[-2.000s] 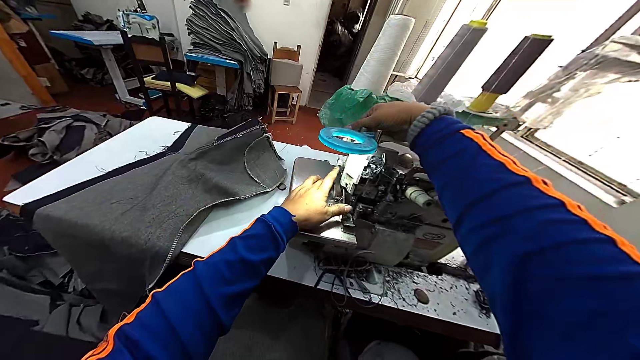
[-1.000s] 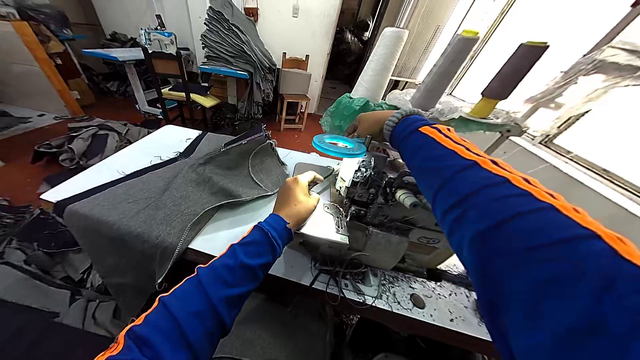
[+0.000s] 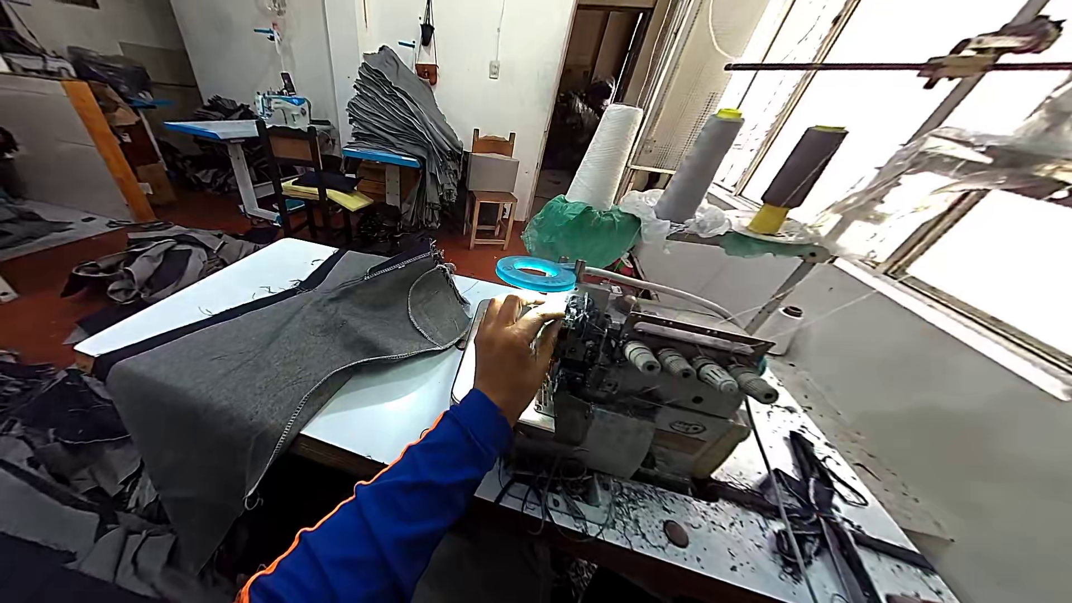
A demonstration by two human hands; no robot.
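My left hand reaches to the needle area of an overlock sewing machine, its thumb and fingertips near the presser foot; whether anything small is pinched there cannot be told. A round blue magnifier-like ring lamp sits just above the fingers. Left of the hand, a grey fabric piece with overlocked edges lies across the white table and hangs over its front edge. My right hand is out of view. Behind the machine stand a white thread cone, a grey cone and a dark cone.
Lint and thread scraps cover the table front, with dark fabric strips at its right. Cloth heaps lie on the floor at left. Farther back are a wooden chair, stacked grey fabric and another sewing machine.
My right hand, earlier behind the blue ring at the machine's top, has left the view. My left hand has moved from the machine's plate closer to the needle area. The view has shifted somewhat.
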